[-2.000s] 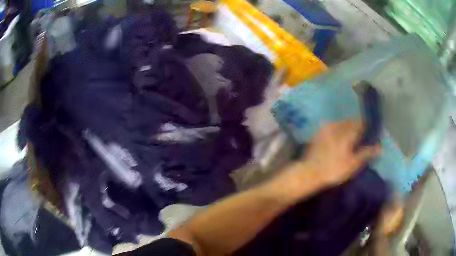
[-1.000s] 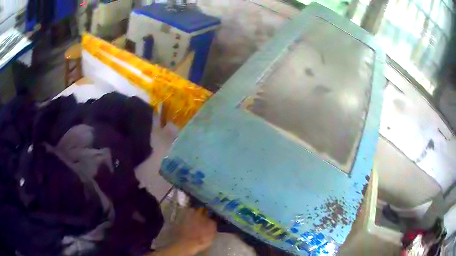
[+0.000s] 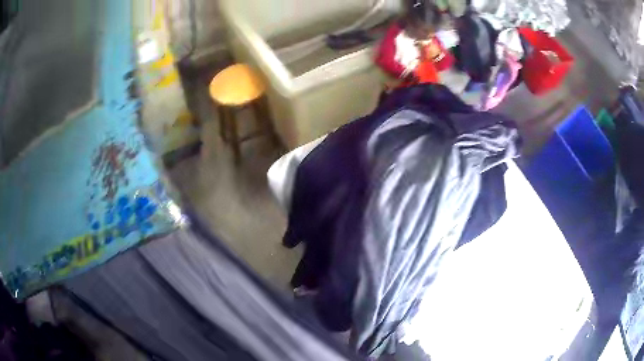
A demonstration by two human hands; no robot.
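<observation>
A dark garment with grey lining (image 3: 416, 211) lies over a bright white surface (image 3: 508, 275), its lower end hanging toward the bottom edge. Another dark and grey cloth (image 3: 205, 296) stretches, blurred, from under the front edge of the light-blue machine (image 3: 70, 204) to the bottom of the picture. Neither of my hands shows; whether they hold this cloth is hidden.
A round-topped wooden stool (image 3: 238, 86) stands beside a cream tub (image 3: 282, 81). A small person in red and white (image 3: 413, 53) is beyond the garment. A red bin (image 3: 545, 62) and a blue bin (image 3: 580, 144) are at the right.
The view has swung right, so the machine is now at the left and the dark pile has left the picture. My hand, seen before at the machine's front, is out of view.
</observation>
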